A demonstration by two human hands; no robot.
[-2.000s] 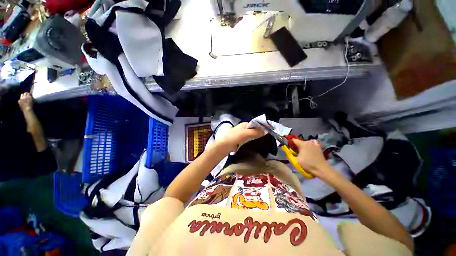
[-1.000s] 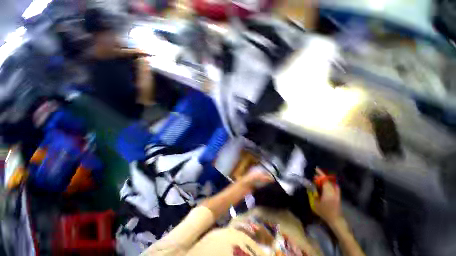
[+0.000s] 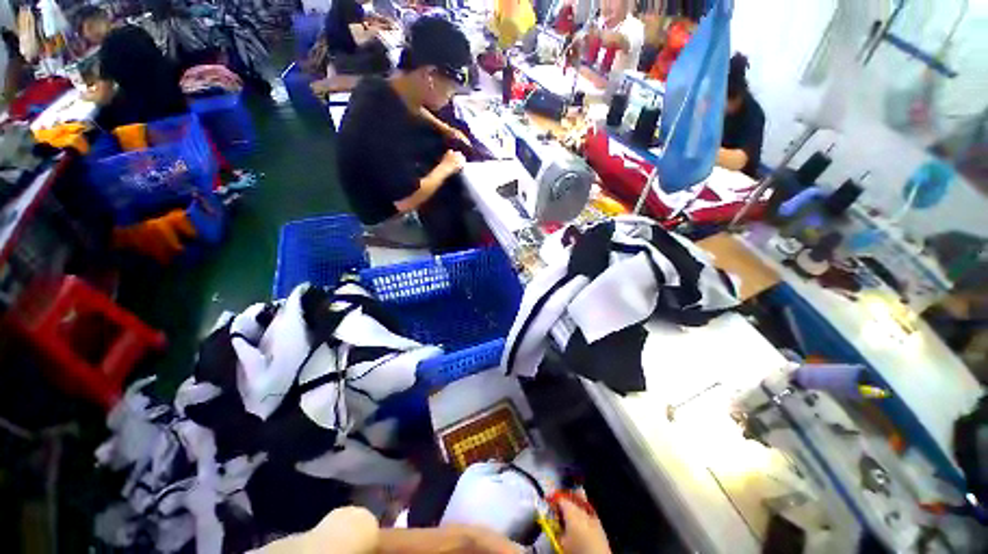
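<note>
My right hand (image 3: 583, 532) is at the bottom edge, partly cut off, around scissors (image 3: 550, 527) with red and yellow handles. The blades are not clearly seen. My left forearm reaches in along the bottom edge; my left hand (image 3: 493, 543) is mostly cut off, and its fingers and grip cannot be made out. A bunched white and black garment piece (image 3: 490, 500) lies just above it, beside the scissors.
A large black-and-white cloth heap (image 3: 293, 368) lies left, against a blue basket (image 3: 460, 298). More pieces (image 3: 623, 281) drape over the white table (image 3: 677, 422). A framed panel (image 3: 488, 435) stands low ahead. A red stool (image 3: 87, 335) and a seated person (image 3: 390, 152) are farther off.
The view has swung left and up, showing more of the workshop. My hands now appear at the bottom edge, with the scissors still in my right hand.
</note>
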